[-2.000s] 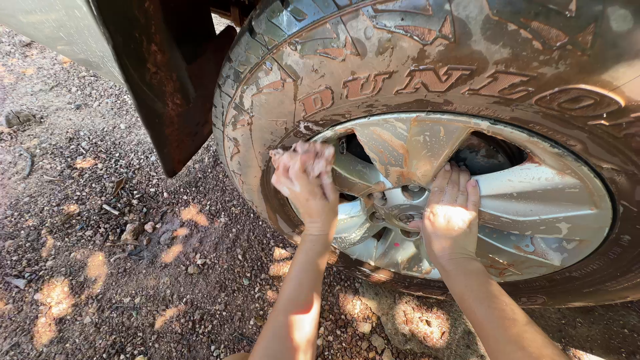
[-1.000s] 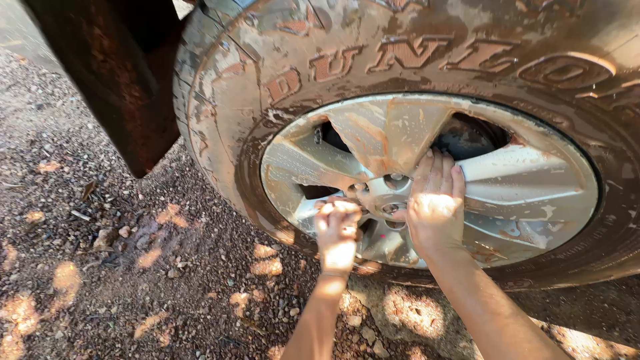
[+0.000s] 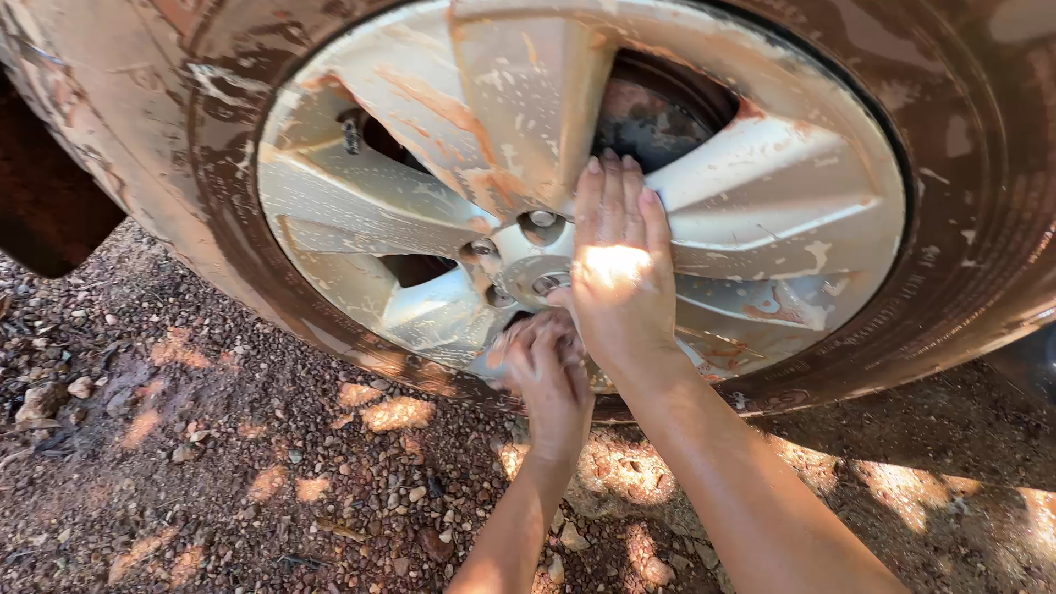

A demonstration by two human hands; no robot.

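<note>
A silver alloy wheel rim (image 3: 528,99), wet and streaked with reddish mud and suds, fills the upper middle, set in a muddy tire (image 3: 223,165). My right hand (image 3: 623,264) lies flat on the rim beside its hub (image 3: 528,256), fingers extended and holding nothing. Lower down, my left hand (image 3: 544,355) is curled against the bottom spokes, just below the hub. It is blurred, and whether it holds a cloth or sponge cannot be told. Lug nuts (image 3: 542,218) sit recessed around the hub. A valve stem (image 3: 352,134) shows in the upper left opening.
Gravel ground (image 3: 247,462) with small stones and sunlit patches lies below the tire. A dark mud flap (image 3: 49,190) hangs at the left edge, beside the tread. Behind the spokes a dark brake part (image 3: 643,124) shows through an opening.
My left hand has moved from the rim's left edge down to the lower spokes by the hub. My right hand stays on the rim near the hub. The view is now closer to the wheel.
</note>
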